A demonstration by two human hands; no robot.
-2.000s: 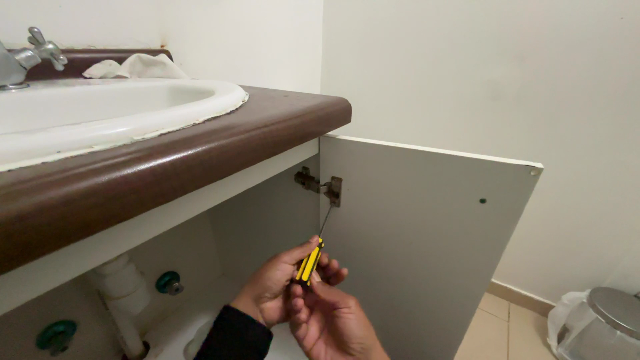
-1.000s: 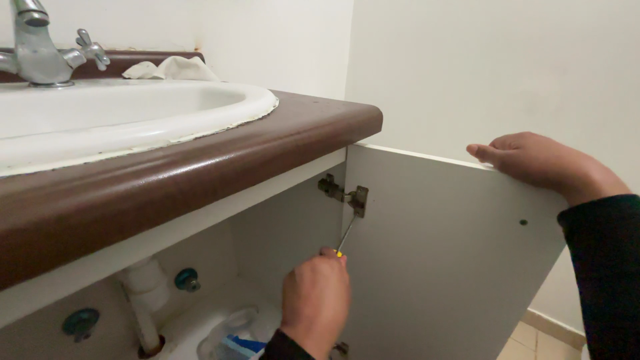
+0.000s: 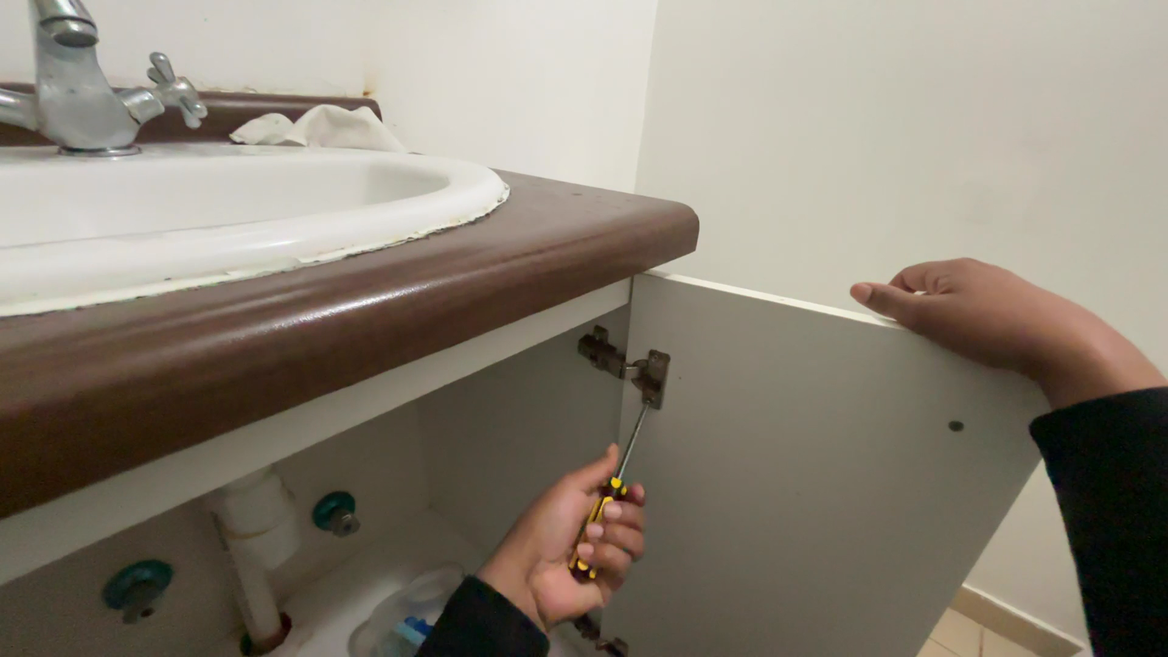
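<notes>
My left hand (image 3: 584, 538) is closed around the yellow and black handle of a screwdriver (image 3: 630, 447). The screwdriver slants upward, and its tip meets the lower part of the upper metal cabinet hinge (image 3: 652, 379), at the door-side plate. My right hand (image 3: 976, 319) rests over the top edge of the open grey cabinet door (image 3: 803, 474), its thumb along the near side and the other fingers mostly hidden behind. A lower hinge (image 3: 598, 639) shows partly below my left hand.
A brown countertop (image 3: 584, 228) with a white sink (image 3: 456, 187) and metal faucet (image 3: 78, 100) overhangs the cabinet. Inside are a white drainpipe (image 3: 260, 529), valves with green flanges (image 3: 137, 584) and a clear plastic container (image 3: 383, 620). A white cloth (image 3: 338, 128) lies behind the sink.
Two seconds ago both hands were together at the screwdriver; my right hand has since moved to the door's top edge. My left hand has turned, showing its fingers around the handle.
</notes>
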